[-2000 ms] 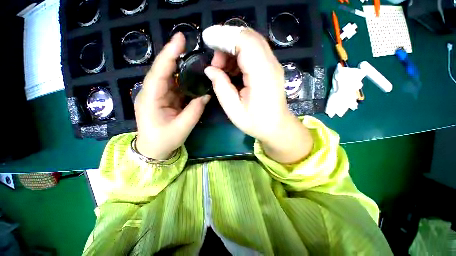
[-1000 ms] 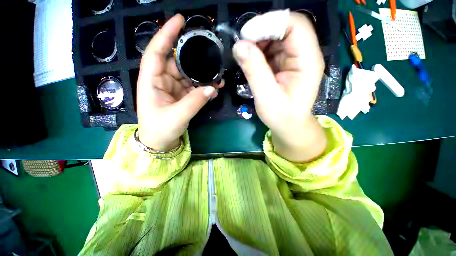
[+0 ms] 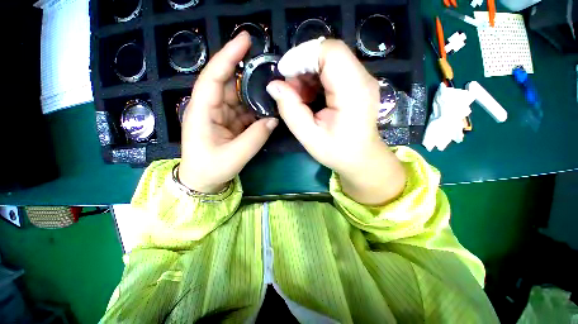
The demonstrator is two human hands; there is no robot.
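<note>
A round black watch body (image 3: 258,88) with a shiny metal rim is held above the tray, its round face towards me. My left hand (image 3: 218,120) holds it by the edge between fingers and thumb. My right hand (image 3: 333,107) is at its right side, thumb tip over the black face, fingers curled. A white finger cot (image 3: 301,58) covers a fingertip of my right hand. Whether my right hand grips anything is hidden. The black foam tray (image 3: 152,90) below holds round watch bodies in square pockets, such as one at the left (image 3: 187,51).
Right of the tray lie a crumpled white wipe (image 3: 447,116), a white stick (image 3: 487,101), orange tools (image 3: 442,44), a pale square pad (image 3: 505,43) and a blue tool (image 3: 526,87). A white paper sheet (image 3: 63,57) is left of the tray.
A second ago my right hand was apart from the watch body, farther right; now it is back against it. The watch body has moved slightly right with my left hand.
</note>
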